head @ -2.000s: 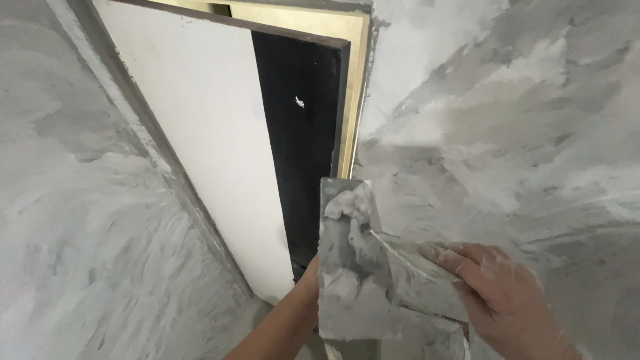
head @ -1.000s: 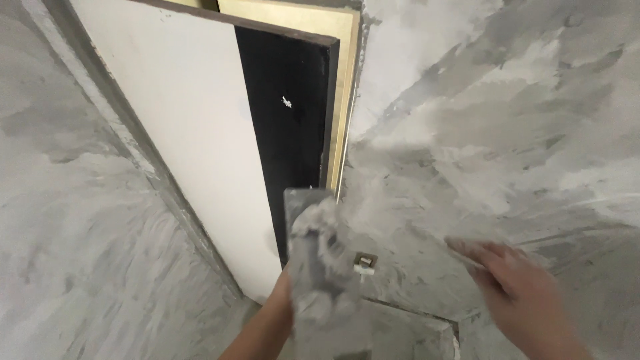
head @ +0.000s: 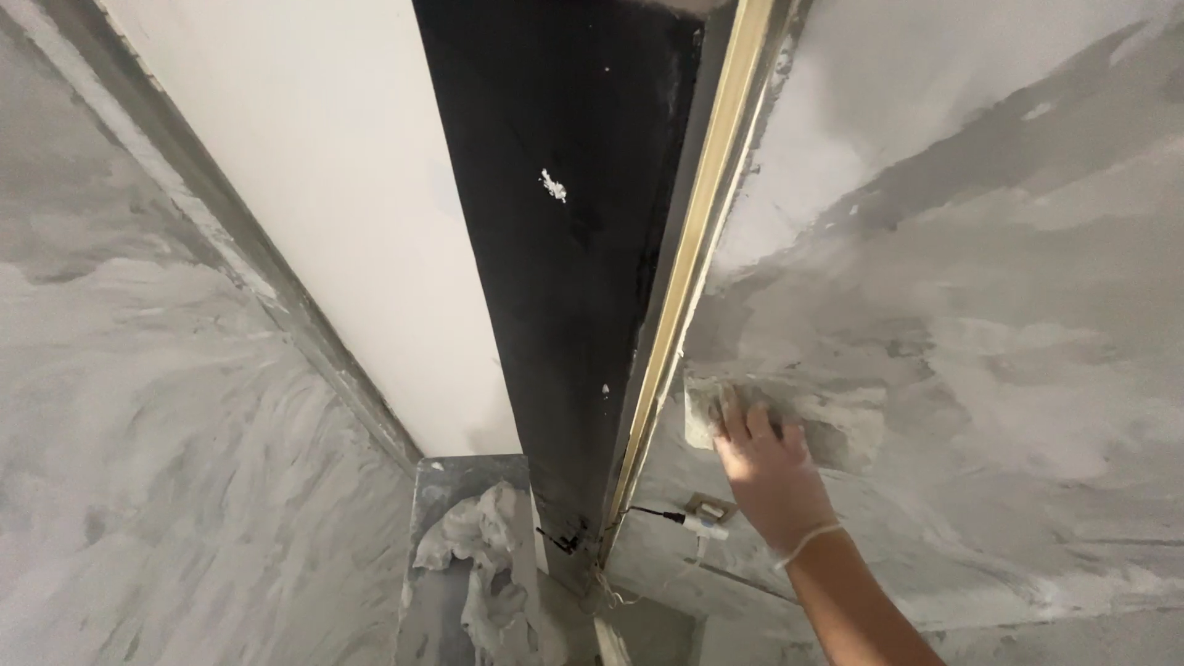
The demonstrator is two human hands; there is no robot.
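My right hand (head: 772, 467), in a thin translucent glove, grips a flat rectangular plastering trowel (head: 837, 425) whose face lies against the grey-smeared wall, just right of the door frame. At the lower middle, a grey rectangular board (head: 467, 467) carries a thick lump of wet grey plaster (head: 486, 546). My left hand is out of view, below or behind that board. A white and black door (head: 564, 277) stands between the two walls, with a pale yellow frame strip (head: 689, 250) along its right side.
Below the trowel, a white plug adapter (head: 705, 527) with a black cord sits at a wall socket (head: 710, 507). Thin wires (head: 606, 592) hang at the foot of the frame. The left wall (head: 231, 444) is smeared grey beside a dark trim.
My right hand has moved up to the wall beside the door frame with the trowel. The plaster board now shows lower and further left. The view has shifted closer to the door.
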